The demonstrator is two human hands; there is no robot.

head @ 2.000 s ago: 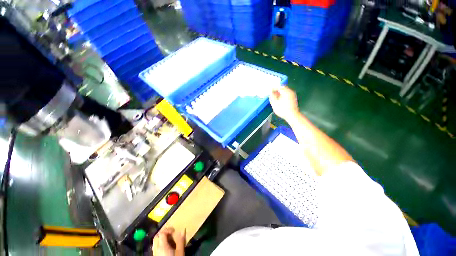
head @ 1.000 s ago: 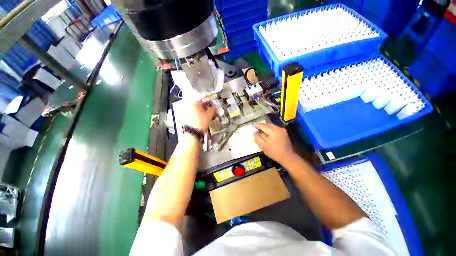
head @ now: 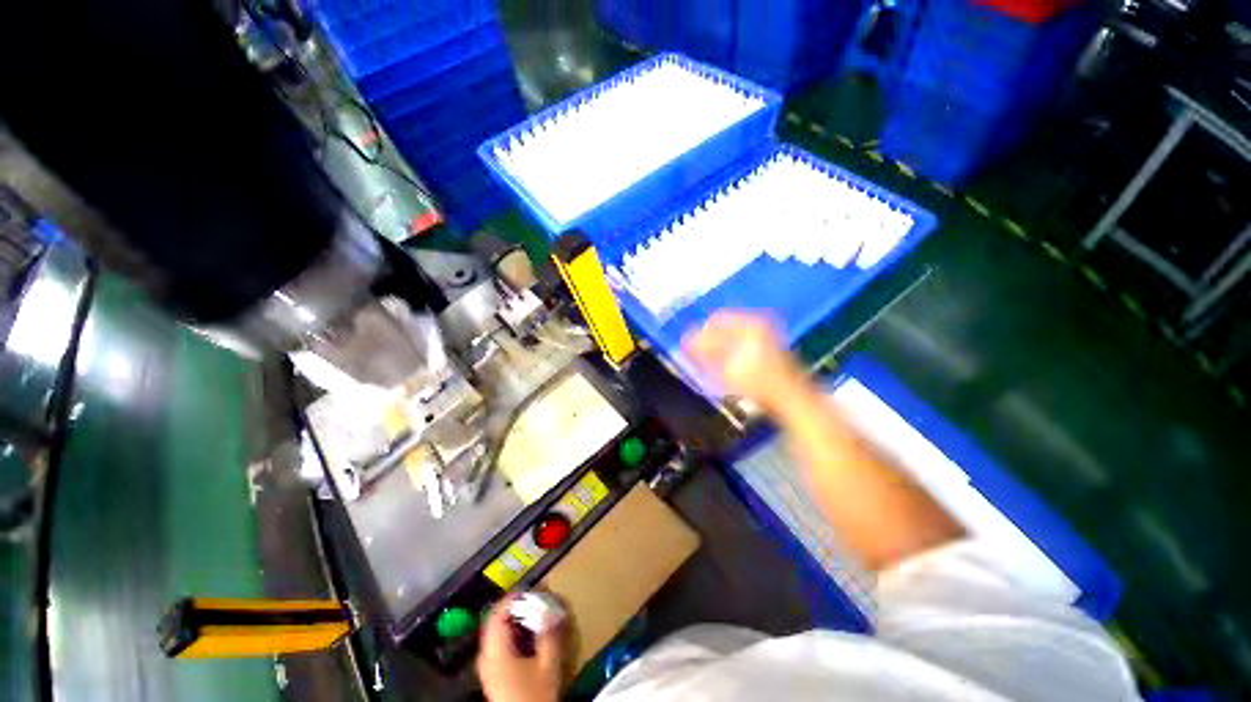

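Note:
My left hand (head: 519, 661) is at the front of the panel, by the near left end of the brown cardboard (head: 638, 555), with its fingers around a small white housing (head: 535, 613). My right hand (head: 738, 359) is blurred at the near edge of the front blue tray (head: 912, 226); whether it holds anything cannot be told. Rows of upright white housings (head: 741, 206) fill the far part of that tray, and its blue floor shows nearer me. The metal fixture (head: 446, 412) sits on the machine bed, partly hidden by the machine head and crumpled white film.
The black machine head (head: 179, 165) hangs over the left. Yellow light curtain posts (head: 594, 299) flank the bed. Green buttons (head: 633, 450) and a red stop button (head: 552, 532) are on the panel. A full tray (head: 563, 220) stands behind; a lower tray (head: 1098, 583) is at right.
Both hands have left the machine bed. My left hand has come back to the panel front with a white housing, and my right has moved to the tray. The view has turned right.

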